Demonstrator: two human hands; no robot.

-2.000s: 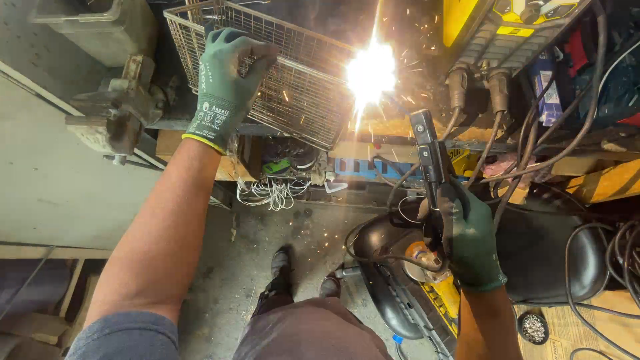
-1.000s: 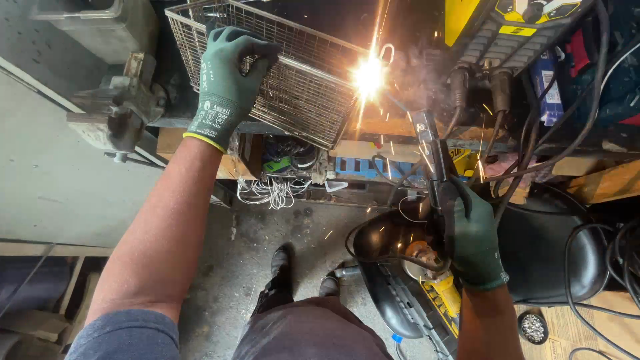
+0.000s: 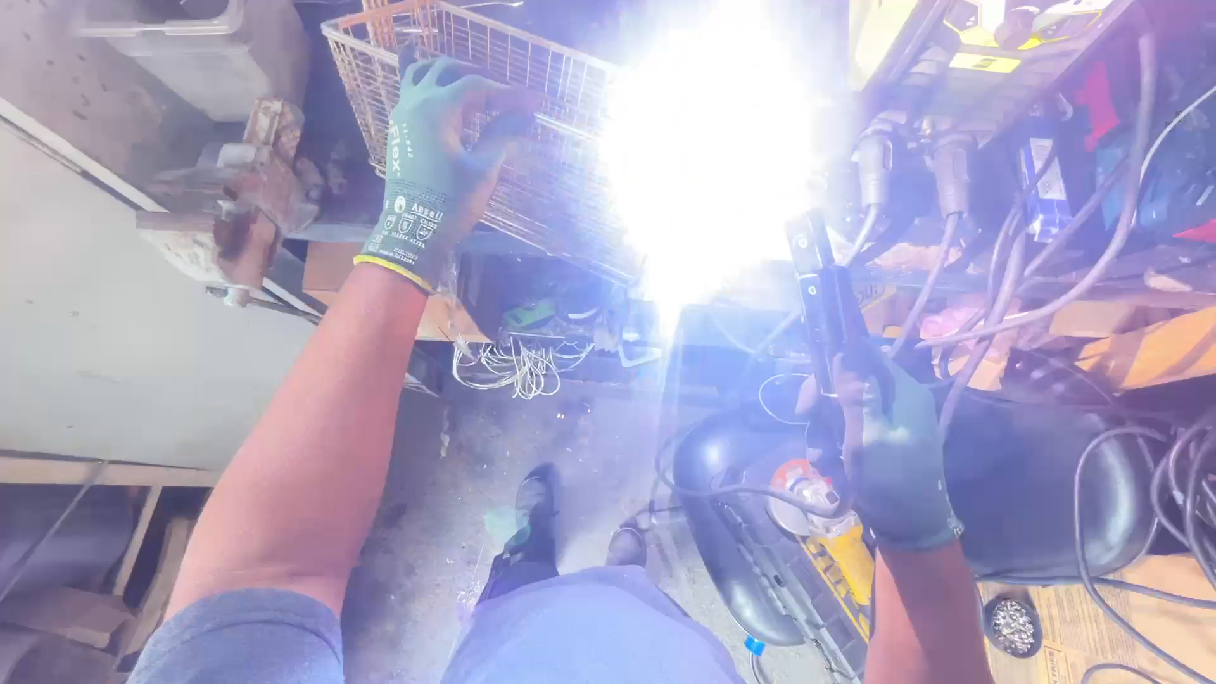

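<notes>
My left hand (image 3: 442,157), in a green work glove with a yellow cuff edge, grips a thin metal rod over the wire basket (image 3: 380,90) at the upper left. Towards its right end the rod runs into a white welding glare (image 3: 717,142), which hides that end and the basket's right side. My right hand (image 3: 898,446), gloved alike, is closed around a black electrode holder (image 3: 825,304). The holder's jaws point up at the glare's lower right edge; the electrode itself is lost in the light.
A rusty bench vise (image 3: 247,209) is at the left, below a grey plastic bin (image 3: 204,57). A yellow welding machine (image 3: 988,62) with plugged cables stands upper right. An angle grinder (image 3: 826,522), a black seat (image 3: 1045,475), a bowl of small metal parts (image 3: 1013,624) and looped cables are lower right.
The arc glare has grown far larger and washes out the scene with bluish white light. Both hands keep nearly the same places, the left still on the rod and the right still on the holder.
</notes>
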